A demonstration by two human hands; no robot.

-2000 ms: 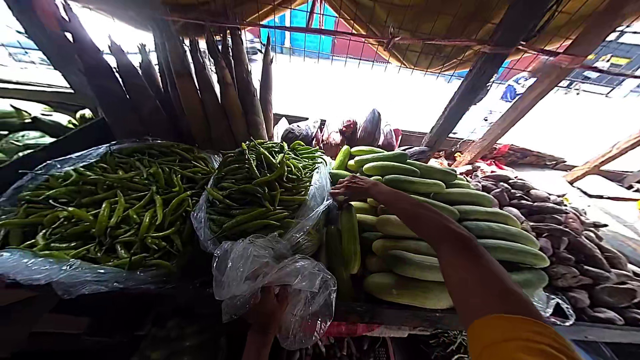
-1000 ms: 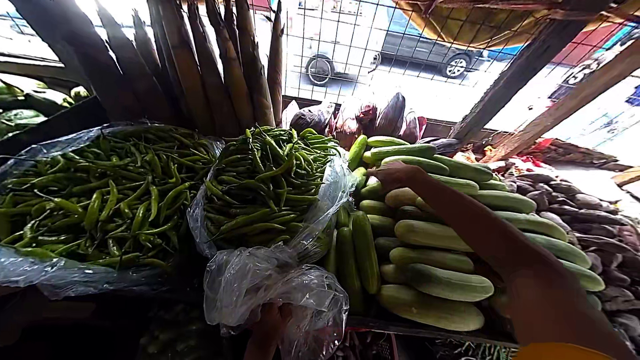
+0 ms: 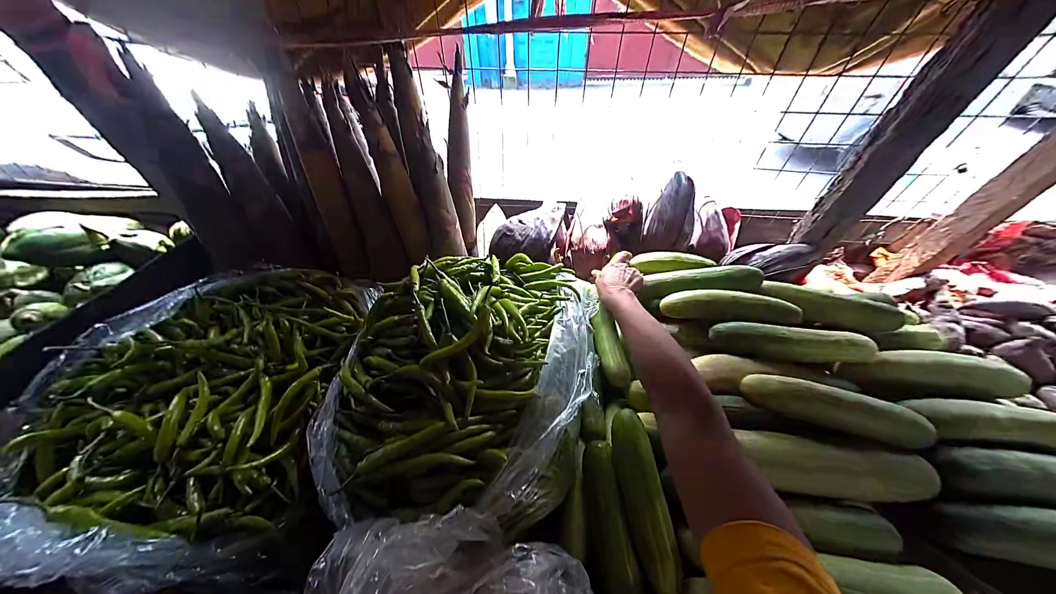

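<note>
My right hand (image 3: 619,276) reaches to the back left of a stacked pile of cucumbers (image 3: 813,342), beside the clear plastic liner (image 3: 569,346) of a heap of green chillies (image 3: 462,363). It covers the top end of an upright cucumber (image 3: 610,351); whether the fingers grip it cannot be told. More cucumbers (image 3: 648,503) stand lengthwise below the forearm. My left hand is out of sight; crumpled clear plastic (image 3: 445,557) fills the bottom middle of the view.
A second chilli heap (image 3: 198,412) lies left. Tall bamboo shoots (image 3: 363,173) and banana blossoms (image 3: 668,214) line the back before wire mesh (image 3: 833,124). Slanted wooden posts (image 3: 916,124) rise at right, above dark root vegetables (image 3: 990,322). Green gourds (image 3: 58,247) sit far left.
My right hand has moved to the far left edge of the cucumber pile, by the chilli bag. The left hand, dimly seen at the plastic earlier, is no longer visible.
</note>
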